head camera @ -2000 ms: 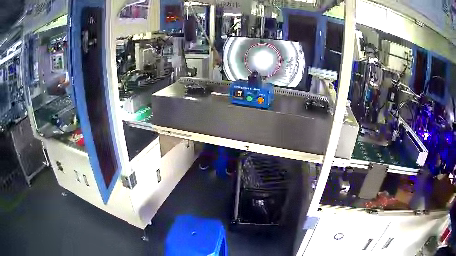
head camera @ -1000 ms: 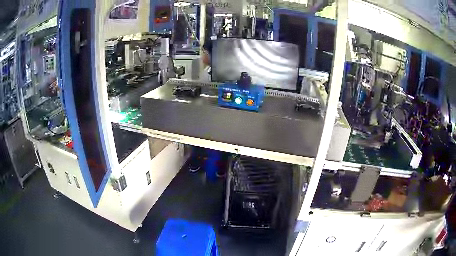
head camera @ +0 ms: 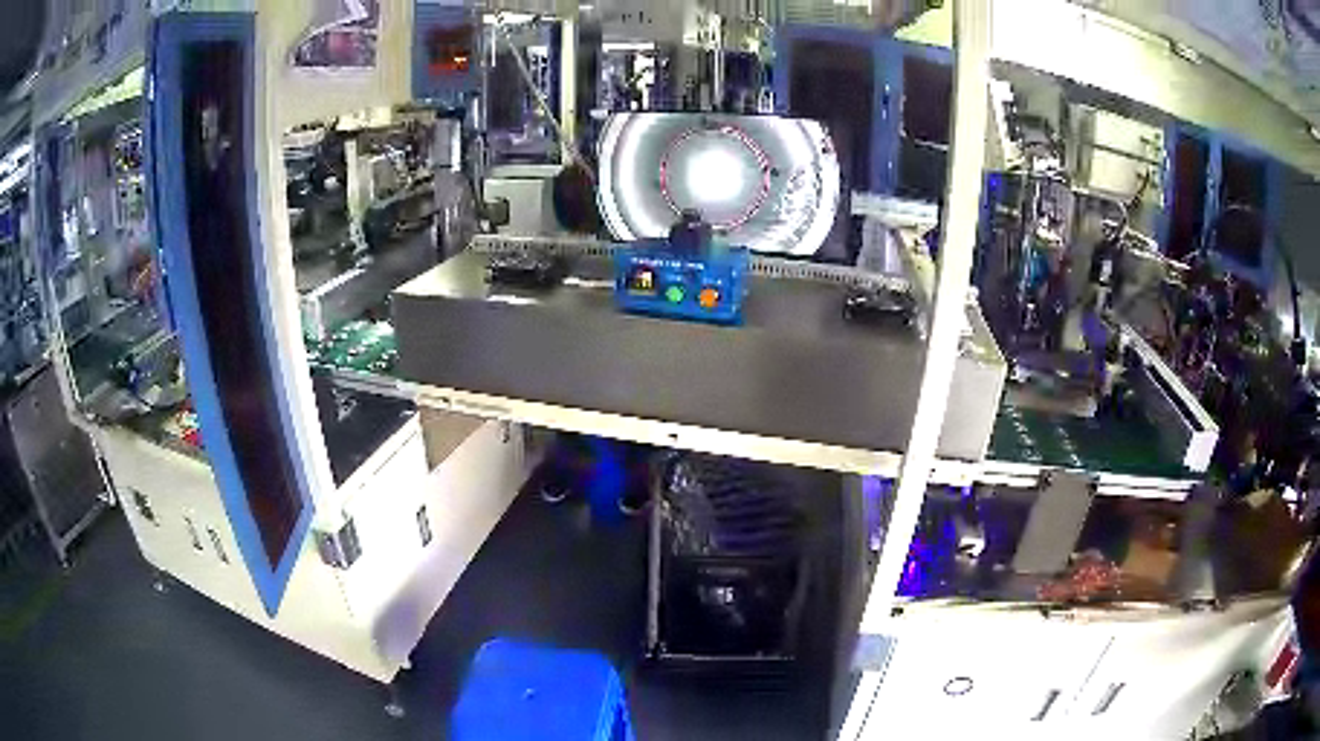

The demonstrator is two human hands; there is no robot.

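Neither of my hands is in view. The bright blue control box (head camera: 680,284) sits on the long stainless metal tunnel cover (head camera: 652,355), with small lit digits, a green button and an orange button on its front. A dark round mount (head camera: 691,229) stands on the box. Behind it, the inspection monitor (head camera: 717,181) shows bright grey-white rings with a red circle. Small round parts lie in rows on the green belt at the right (head camera: 1079,442); light specks also show on the green belt at the left (head camera: 355,348), too small to tell.
A blue stool (head camera: 539,695) stands on the floor at the bottom. A black slatted rack (head camera: 727,579) is under the bridge. A blue-framed dark door (head camera: 239,290) and a cream post (head camera: 941,319) stand in front. A person's feet (head camera: 555,492) show below the bridge.
The view has shifted so the scene sits further left than two seconds ago. The monitor went from rings to blurred arcs and back to rings with a red circle.
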